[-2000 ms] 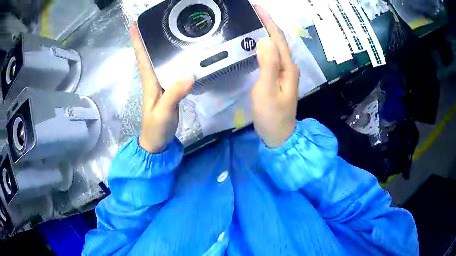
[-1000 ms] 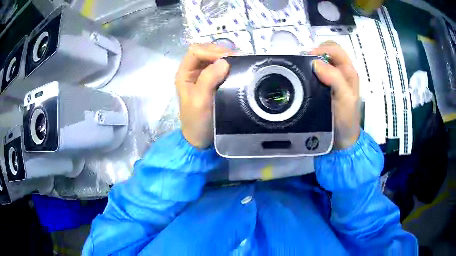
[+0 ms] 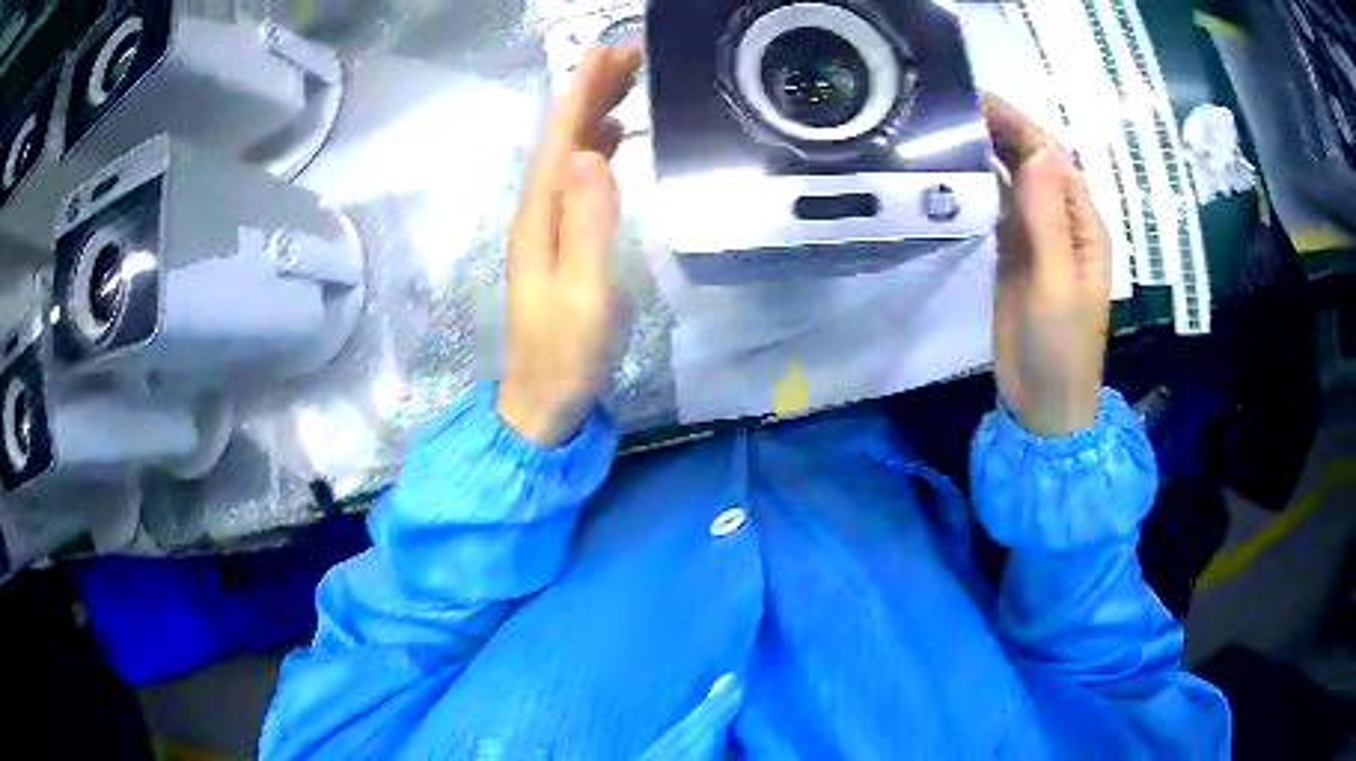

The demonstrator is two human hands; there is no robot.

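Note:
A projector unit point(image 3: 836, 208) stands at the top centre on a thin white sheet point(image 3: 877, 330), its face toward me. The face has a black panel with a silver lower strip, a dark sensor window and a round logo. A light ring surrounds the dark lens. My left hand point(image 3: 558, 275) is beside its left edge, with a gap at the palm. My right hand point(image 3: 1053, 268) is beside its right edge. Both hands look loosely open; whether fingertips touch the sides is unclear. The projector's top is cut off by the picture edge.
Several finished projectors point(image 3: 246, 275) lie on silvery bubble wrap point(image 3: 431, 320) at the left, their round bases toward the middle. Long white label strips point(image 3: 1138, 149) and a crumpled white piece point(image 3: 1219, 149) are at the right. A printed white sheet point(image 3: 588, 33) partly shows behind my left hand.
Compared with one second ago, the projector sits higher in view and tilts back, showing its underside edge. My hands have loosened from its upper corners to beside its sides. The stacked panels are mostly hidden.

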